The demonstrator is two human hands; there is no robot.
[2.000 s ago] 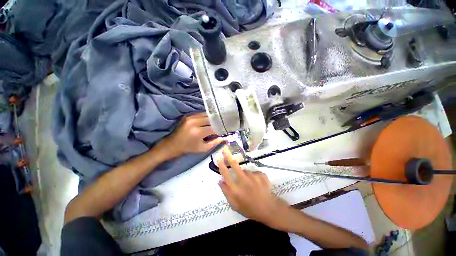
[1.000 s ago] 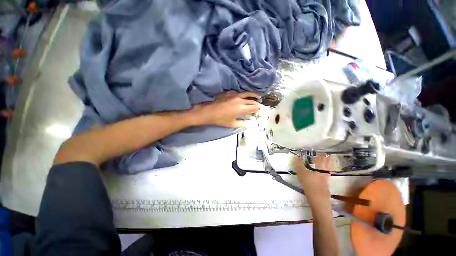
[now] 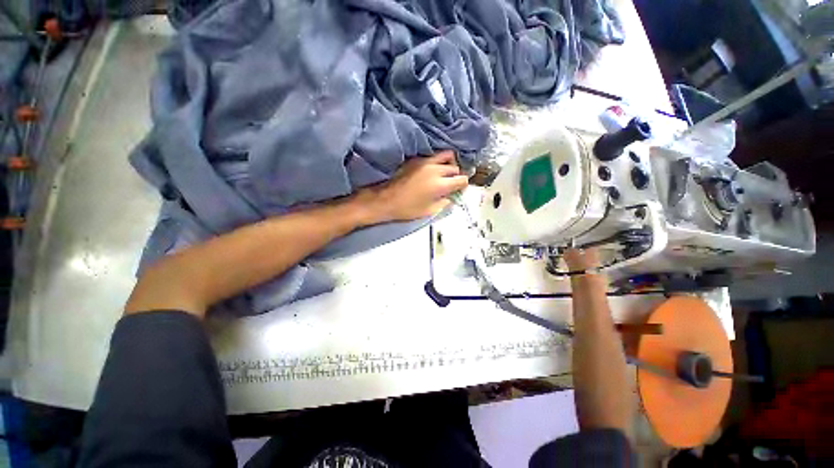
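My left hand (image 3: 425, 188) is closed on the edge of the blue-grey garment (image 3: 302, 119), left of the sewing machine head (image 3: 539, 183). My right hand (image 3: 582, 259) is mostly hidden under the machine head; only its back and wrist show, so its fingers cannot be read. The grey binding tape (image 3: 514, 309) runs from the needle area, which the head partly hides, down to the right. The orange tape reel (image 3: 672, 402) stands right of the table. The garment lies heaped on the table left of and behind the machine.
The pale machine table (image 3: 101, 265) has a printed measuring scale (image 3: 366, 367) along its front edge. A brown handle (image 3: 640, 329) lies near the reel. Orange clips (image 3: 18, 164) hang at the far left. A clear plastic bag (image 3: 713, 137) is behind the machine.
The view has shifted, so the machine's green patch and head end now show. My right hand has gone from beside my left hand to under the machine head. My left hand remains at the garment edge.
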